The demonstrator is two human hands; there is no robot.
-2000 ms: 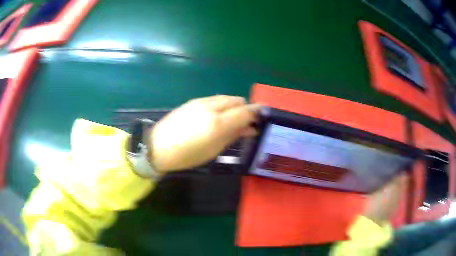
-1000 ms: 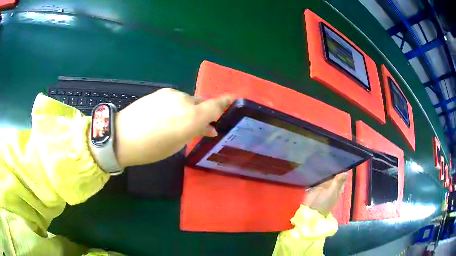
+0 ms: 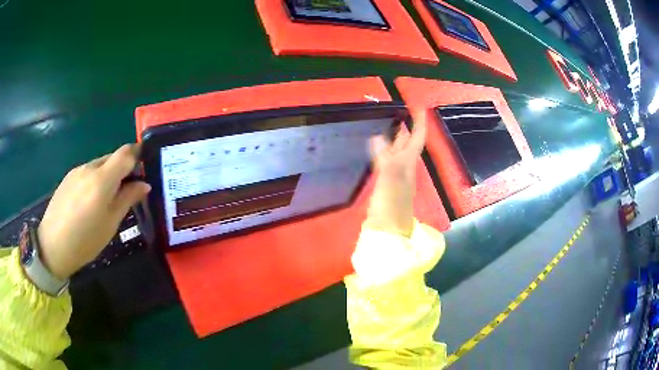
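A black-framed tablet (image 3: pixel 267 173) with a lit white window and a dark red-brown block on its screen is held over an orange-red foam pad (image 3: pixel 253 289). My left hand (image 3: pixel 87 209) grips the tablet's left edge, with a band on the wrist. My right hand (image 3: pixel 397 170) is at the tablet's right end, fingers spread at its upper right corner; the thumb lies over the screen. A black keyboard (image 3: pixel 119 278) lies on the bench at the left, partly hidden by my left hand.
A dark tablet (image 3: pixel 480 141) lies on another foam pad (image 3: pixel 517 134) at the right. Two lit tablets (image 3: pixel 343 11) (image 3: pixel 459 25) lie on pads farther back. The green bench (image 3: pixel 130 58) ends at the right, beyond which is grey floor with a yellow line (image 3: pixel 520 296).
The view has swung to the right. The tablet's screen now faces me more. My right hand has moved from its lower edge to its upper right corner. My left hand still holds the left end.
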